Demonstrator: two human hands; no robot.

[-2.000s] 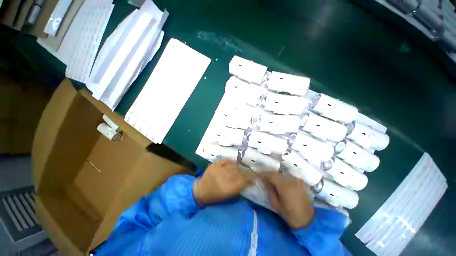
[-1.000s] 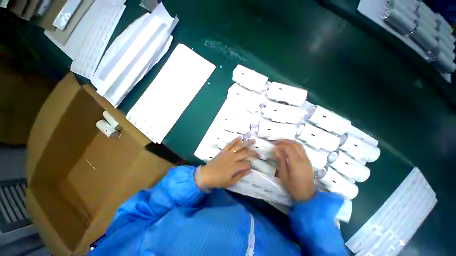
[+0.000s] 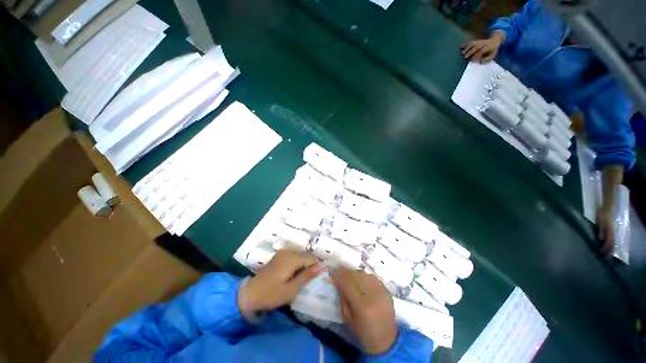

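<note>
Several white cylindrical units lie in tight rows on a white sheet, with small dark dots on their sides. My left hand is at the near left edge of the rows, thumb and fingertips pinched together. My right hand is beside it, its fingertips almost touching the left ones over the near units. Whether a small piece is between the fingertips cannot be told. A white sheet with small dark print lies left of the rows.
An open carton at left holds two units. White strips are piled upper left. A printed sheet lies at lower right. Across the bench, a person in blue sits by more units.
The view has shifted, bringing the other person into sight. My hands have drawn together, fingertips meeting, where a second ago they were apart on a near unit.
</note>
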